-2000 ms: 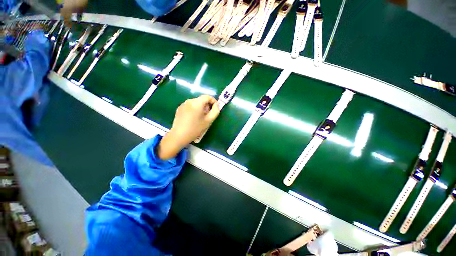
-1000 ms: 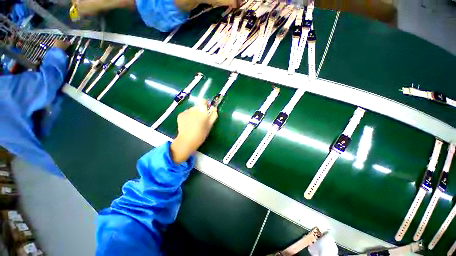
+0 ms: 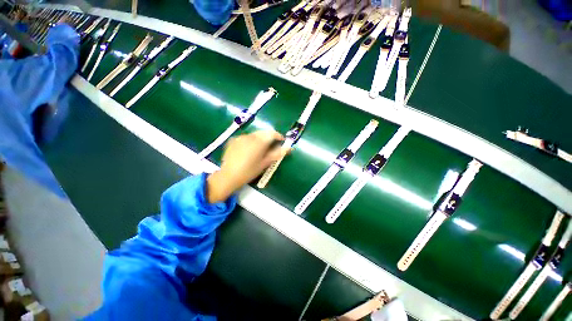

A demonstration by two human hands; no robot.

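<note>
My left hand (image 3: 251, 160), bare and blurred, reaches in from the lower left over the green belt. Its fingertips are at the lower strap of a smartwatch (image 3: 295, 131) lying slantwise on the belt. I cannot tell whether they grip it or only touch it. Another smartwatch (image 3: 242, 117) lies just behind the hand, its lower strap towards the near rail. Two more, a watch (image 3: 344, 157) and a watch (image 3: 376, 164), lie side by side to the right. My right hand is not in view.
The belt (image 3: 351, 119) runs between pale rails and carries more spaced watches. A watch pile (image 3: 326, 31) covers part of the far bench. A strap (image 3: 367, 308) and a white piece (image 3: 392, 311) lie at the bottom edge. Another person's blue sleeve (image 3: 31, 106) is at left.
The watches beside my left hand now appear further right and lower. My hand has moved from one watch to the one behind it. The view has shifted slightly.
</note>
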